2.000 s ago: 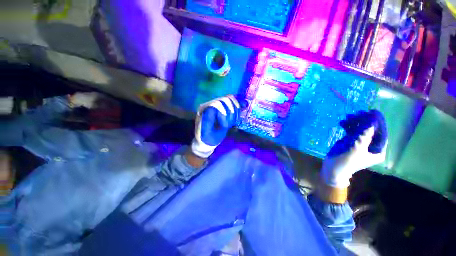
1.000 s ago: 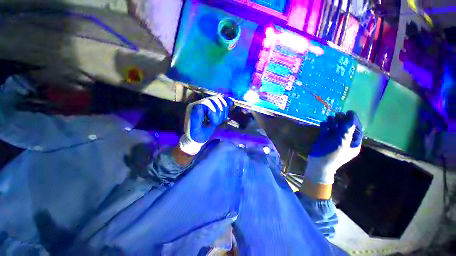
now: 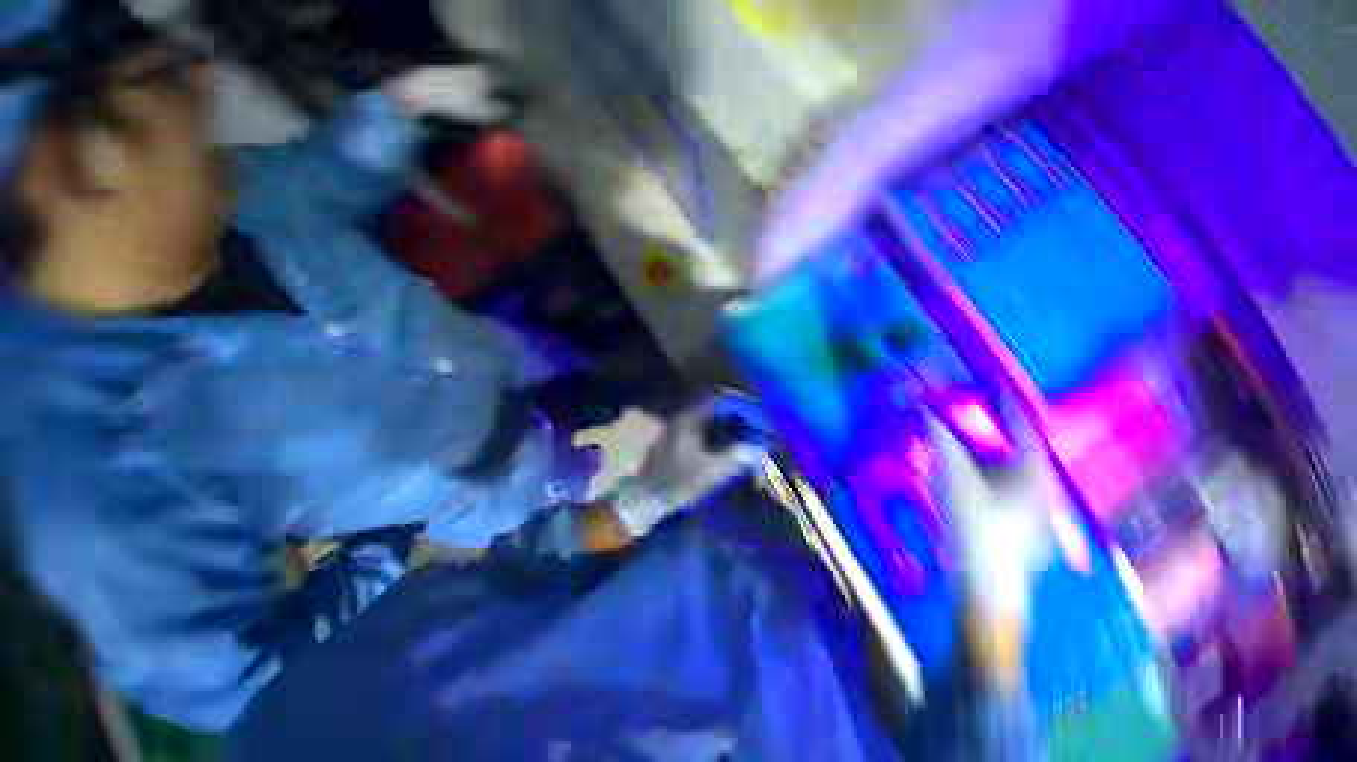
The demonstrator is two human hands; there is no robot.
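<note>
The view is strongly blurred and tilted. The printed circuit board [image 3: 893, 521] lies on the ledge under purple and blue light, its pink component rows smeared. My left hand [image 3: 692, 459], gloved white and blue, is at the ledge's near edge; its fingers are too blurred to read. My right hand [image 3: 1000, 521] is a pale streak over the board, with the wrist below it. Its fingers and anything in them cannot be made out. The teal mat [image 3: 796, 343] shows at the upper left end of the ledge.
A person in a blue smock [image 3: 372, 387] sits close on the left, head at the upper left. A red object [image 3: 499, 201] lies in a dark area beyond. The purple-lit machine [image 3: 1205, 194] stands on the right. A grey surface with a red-yellow spot [image 3: 659, 268] is above centre.
The view has swung left and tilted, bringing the seated person's head into view. The ledge now runs steeply down to the right. My right hand has moved from the board's near right edge to over the board.
</note>
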